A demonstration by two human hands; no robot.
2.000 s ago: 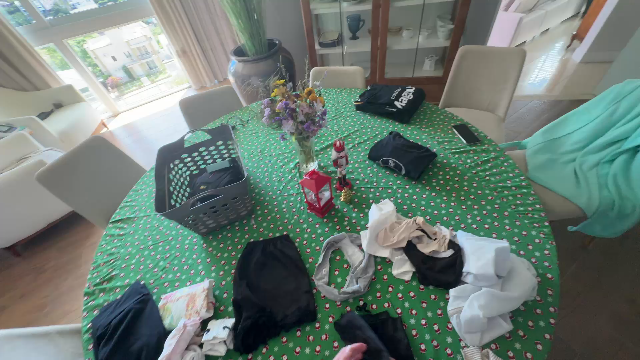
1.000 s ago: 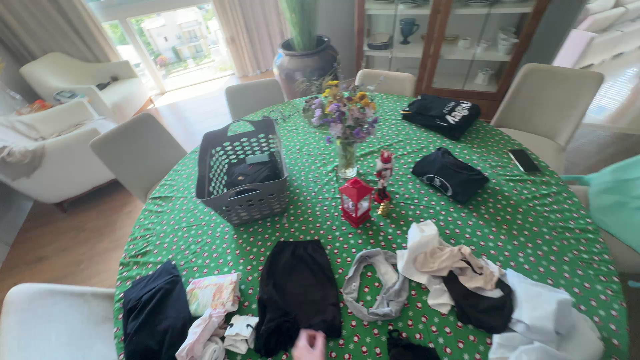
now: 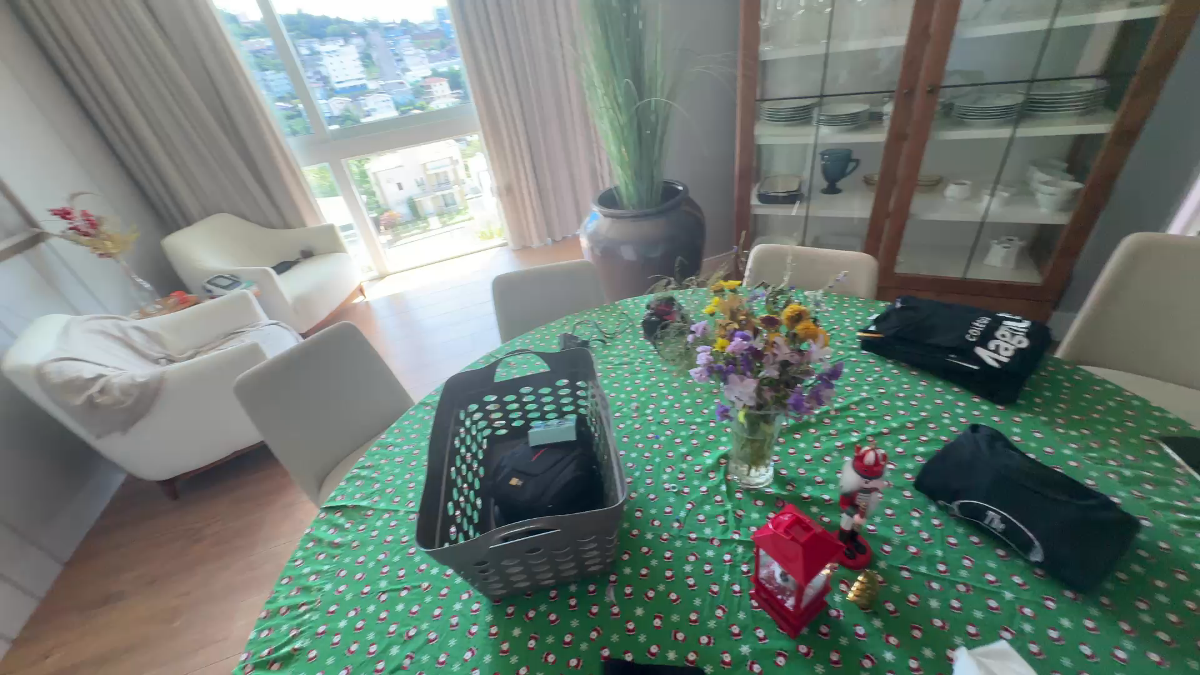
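Observation:
Neither my left hand nor my right hand shows in the current view. A grey plastic laundry basket [image 3: 553, 553] stands on a round table with a green Christmas tablecloth [image 3: 684, 572]; dark cloth [image 3: 544, 478] and a small light-blue item [image 3: 552, 431] lie inside it. To the right, a folded black garment [image 3: 1031, 506] rests on the cloth, with another black folded garment [image 3: 956, 347] farther back. At the bottom edge, a sliver of black cloth [image 3: 652, 667] and a bit of white cloth [image 3: 992, 659] show.
A glass vase of flowers [image 3: 753, 450], a red lantern [image 3: 795, 572], a nutcracker figure [image 3: 855, 511] and a gold pinecone ornament [image 3: 862, 591] stand mid-table. Upholstered chairs [image 3: 319, 403] surround it. Behind are a large pot [image 3: 644, 234] and a glass-door cabinet [image 3: 900, 169]. A phone [image 3: 1183, 452] lies at right.
The view has tilted up and toward the basket, so the near garments are mostly out of frame. A hand seen at the bottom edge one second ago, at the black garment, is out of view now.

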